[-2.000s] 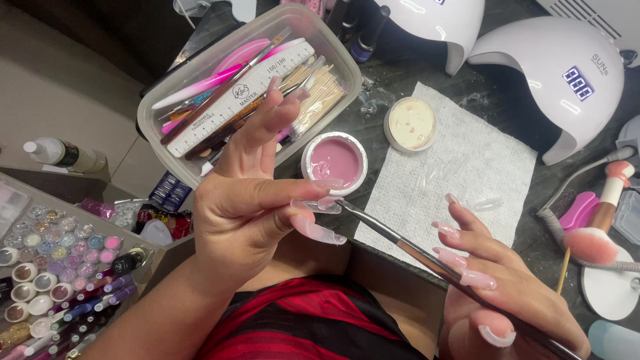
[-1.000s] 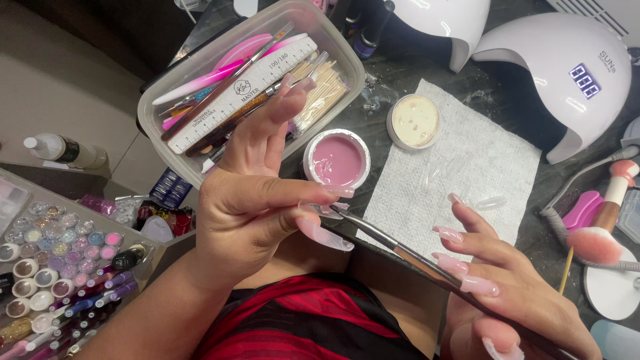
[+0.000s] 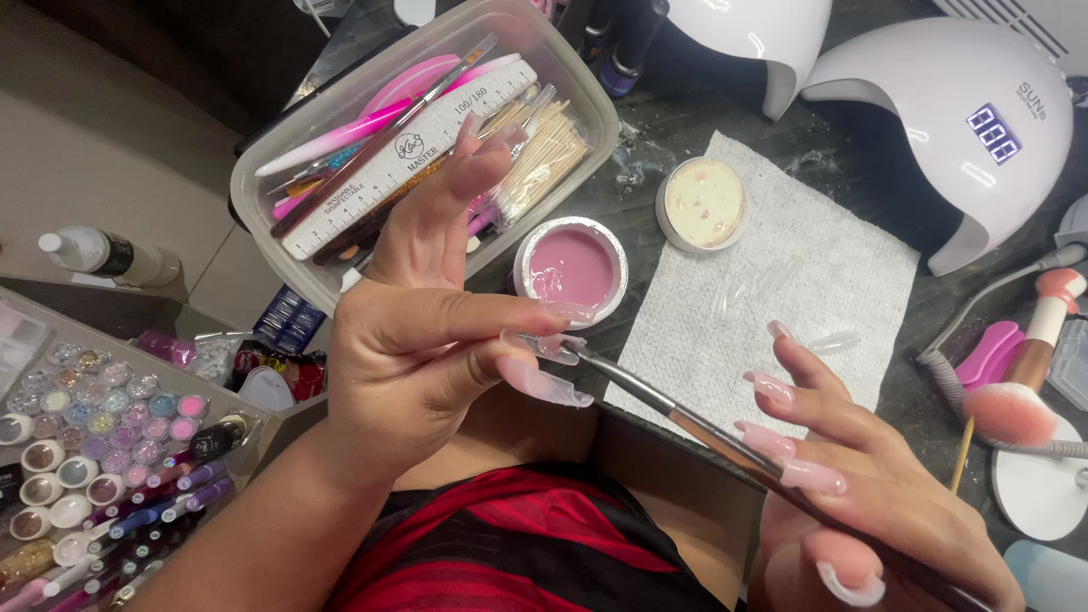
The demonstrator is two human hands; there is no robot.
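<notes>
My left hand, at the centre, pinches a clear nail tip between thumb and forefinger, its other fingers raised. A nail brush with a metal ferrule and dark handle lies across my right hand, held by the fingers at the lower right. The brush's end touches pinkish gel on the clear tip. Just behind my left fingertips stands an open jar of pink gel. A jar with cream-coloured contents rests at the edge of a white paper towel, on which loose clear nail tips lie.
A plastic tub of brushes, a nail file and wooden sticks stands at the upper left. White nail lamps are at the upper right. A fluffy brush lies at the right. A drawer at the lower left holds glitter pots and bottles.
The brush end has moved slightly against the clear tip, and the gel there shows differently. Both hands keep nearly the same places and holds.
</notes>
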